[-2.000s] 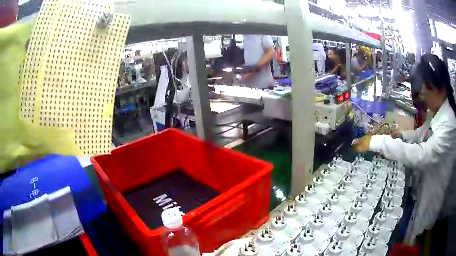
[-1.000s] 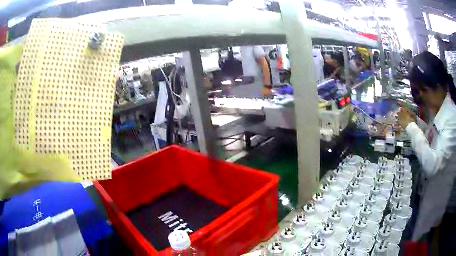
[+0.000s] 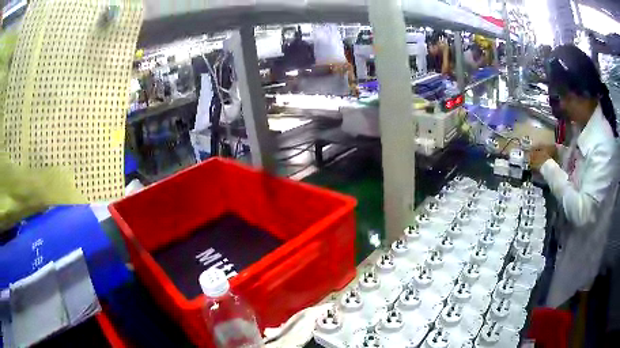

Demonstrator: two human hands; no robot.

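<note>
Neither of my hands is in view. Nearest in front of me, white plug-in adapter units (image 3: 410, 298) stand in dense rows on the bench, each with a round raised top and metal pins. To their left is an open red crate (image 3: 309, 253) with black material (image 3: 216, 253) marked with white letters inside. A clear plastic bottle (image 3: 232, 323) with a white cap stands against the crate's near side. White cloth (image 3: 299, 323), perhaps gloves, lies between the bottle and the units.
A perforated cream sheet (image 3: 68, 95) and yellow cloth (image 3: 34, 187) hang at the left, above a blue sheet (image 3: 58, 238) and grey-white folded pieces (image 3: 54, 292). A pale post (image 3: 395, 136) rises behind the units. A person in white (image 3: 581, 177) handles small parts at the right.
The view has shifted, so the crate and bottle sit further left. The bottle shows more fully than one second ago. The person's hands at the right are lower, by white blocks.
</note>
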